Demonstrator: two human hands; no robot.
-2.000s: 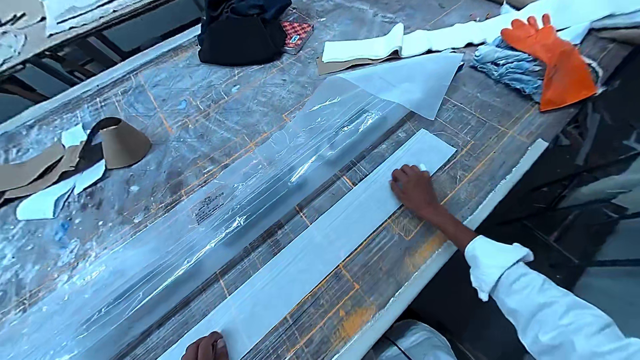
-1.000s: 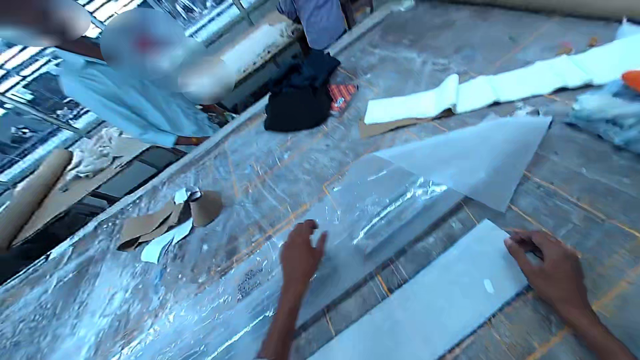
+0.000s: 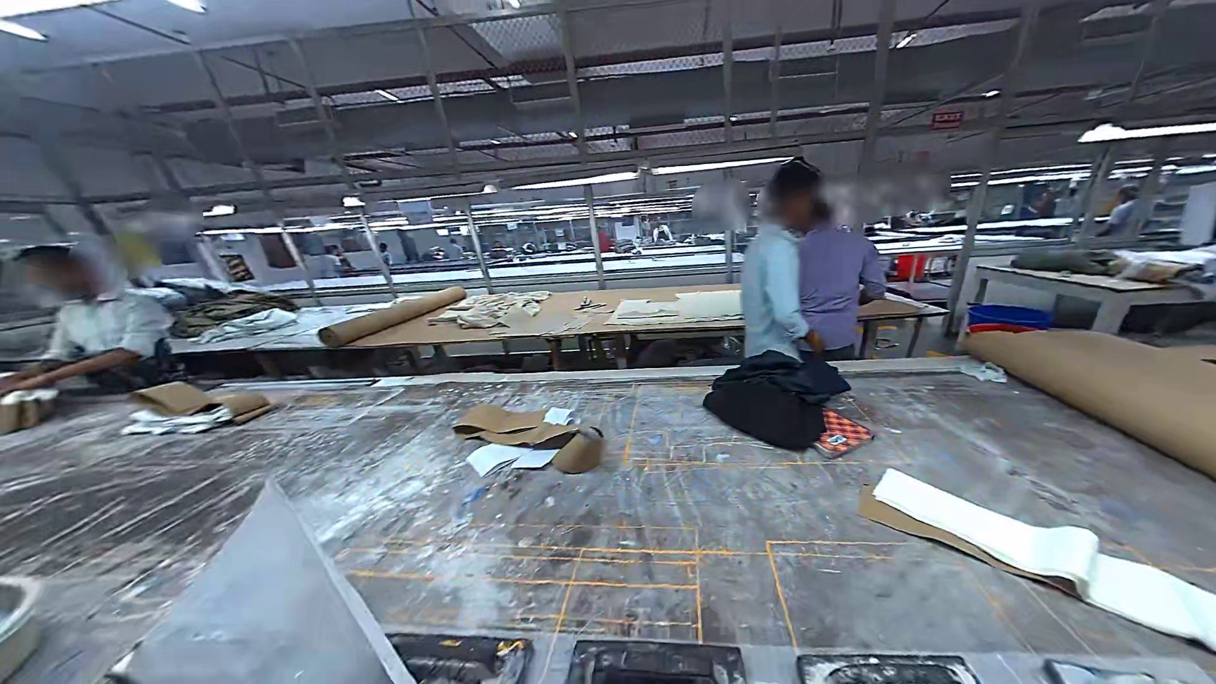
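Neither of my hands shows in the head view now, so what they hold or touch is hidden. A translucent plastic sheet point(image 3: 271, 608) rises to a point at the lower left of the worktable point(image 3: 418, 560). Across the table's middle lie curled brown paper pieces point(image 3: 518, 427) with white strips. A black cloth bundle point(image 3: 769, 399) rests near the far edge, beside a red checked item point(image 3: 843, 432). At the right, a folded white fabric strip point(image 3: 1007, 532) lies partly over brown paper.
Several dark trays point(image 3: 655, 662) line the near edge. A large brown paper roll point(image 3: 1102, 389) lies at the right. Two people point(image 3: 798, 275) stand beyond the far edge, and another person point(image 3: 95, 323) is at the far left. A second table point(image 3: 570, 323) stands behind.
The view has swung up and away, and both hands have left it. The plastic sheet, flat on the table before, now stands up at the lower left. The long white strip is out of sight.
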